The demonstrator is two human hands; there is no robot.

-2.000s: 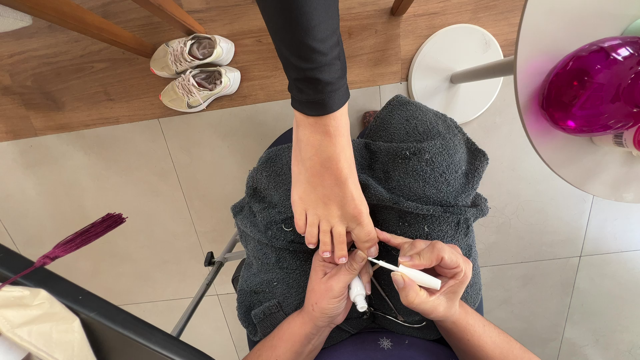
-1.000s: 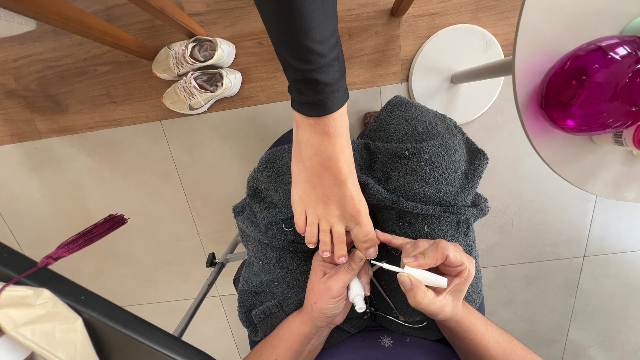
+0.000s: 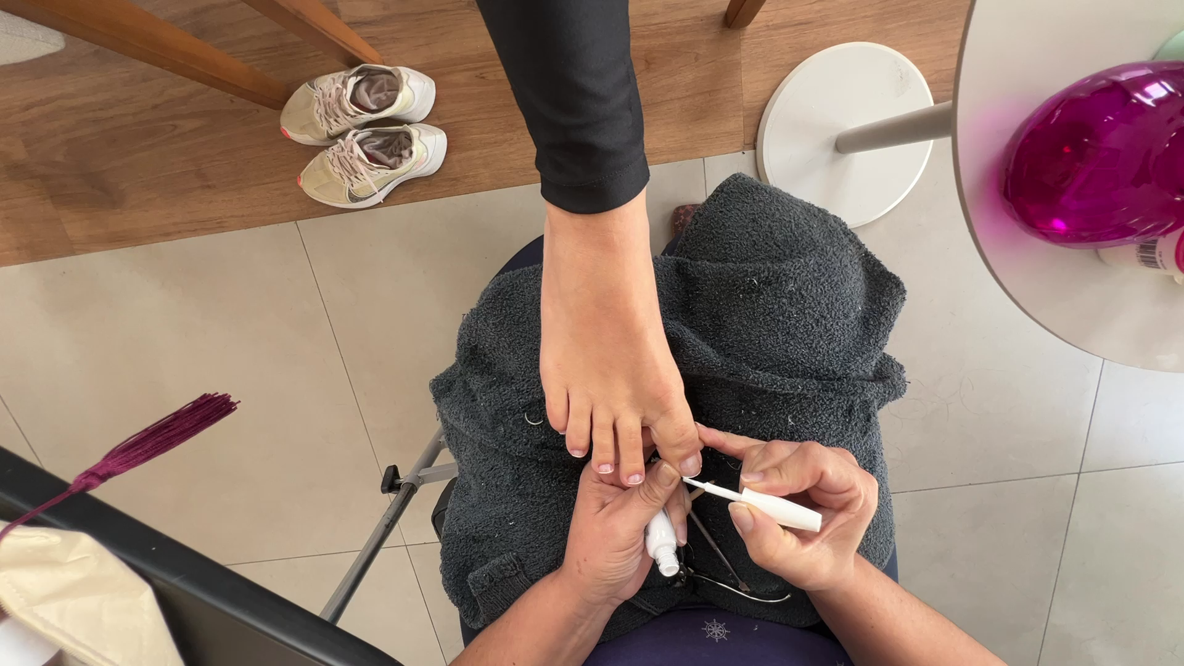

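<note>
Another person's bare foot (image 3: 606,314) rests on a dark grey towel (image 3: 777,305) spread over my lap. Held in my right hand (image 3: 809,509) is a white nail polish brush cap (image 3: 782,511), its thin brush tip at the big toe's nail edge; a finger of that hand touches the side of the big toe. My left hand (image 3: 615,527) holds a small open white polish bottle (image 3: 662,544), neck pointing down toward me, with its thumb and fingers at the toe tips. Thin metal tools (image 3: 740,590) lie on the towel between my hands, partly hidden.
A round white table (image 3: 1027,287) with a magenta glossy container (image 3: 1101,153) stands at the right, above a round base (image 3: 846,134). Sneakers (image 3: 370,166) sit on the wooden floor at upper left. A black edge (image 3: 185,573) with a purple tassel (image 3: 157,439) and a metal leg (image 3: 384,536) are at lower left.
The brush in my right hand has shifted slightly along the big toe's nail edge. My left hand and the foot have hardly moved.
</note>
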